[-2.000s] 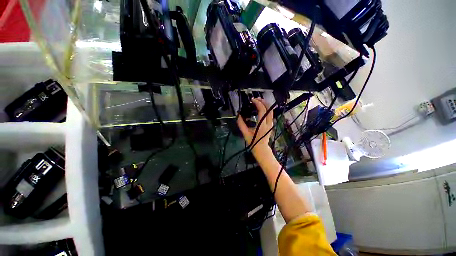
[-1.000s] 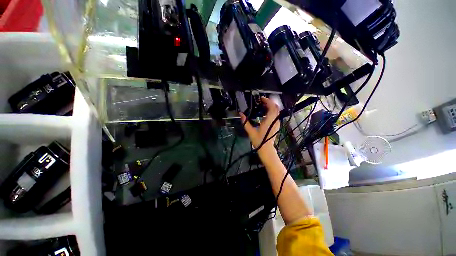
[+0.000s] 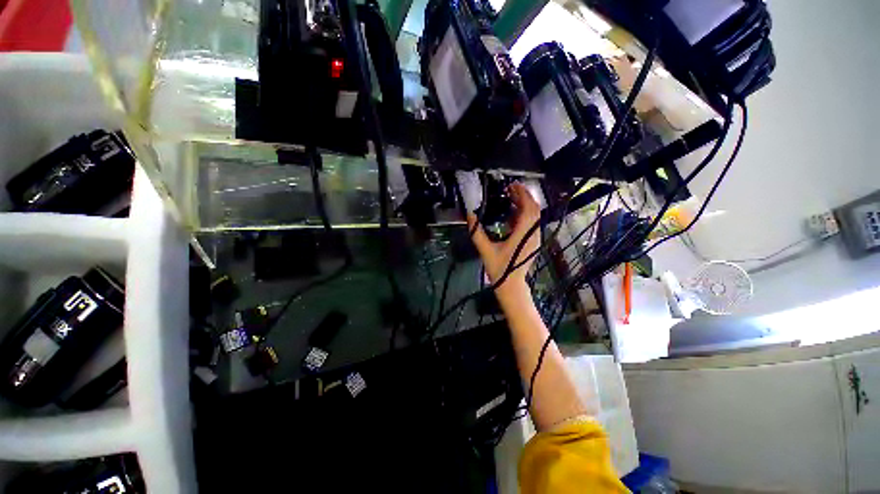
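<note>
My right hand (image 3: 502, 253), bare with a yellow sleeve, reaches up from the lower right under the rack's upper shelf (image 3: 309, 154). Its thumb and fingers are on either side of a small black camcorder (image 3: 498, 201) on the lower level. The fingertips and much of that camcorder are partly hidden by the shelf, shade and black cables (image 3: 579, 256). My left hand is not in view. Black camcorders stand on the upper shelf, one (image 3: 307, 72) with a red light lit, another (image 3: 473, 77) to its right.
A white divided tray (image 3: 159, 318) at the left holds black camcorders (image 3: 63, 338). Small black modules (image 3: 323, 343) with code labels lie on the dark glass. Cables hang beside my forearm. Right: paper (image 3: 642, 328), an orange pen (image 3: 626, 292), a small fan (image 3: 719, 288) and a blue crate (image 3: 648, 473).
The view shifted slightly over the two seconds. My right hand stays at the lower camcorder, its thumb now farther up along the side. The red light, not visible at first, now shows.
</note>
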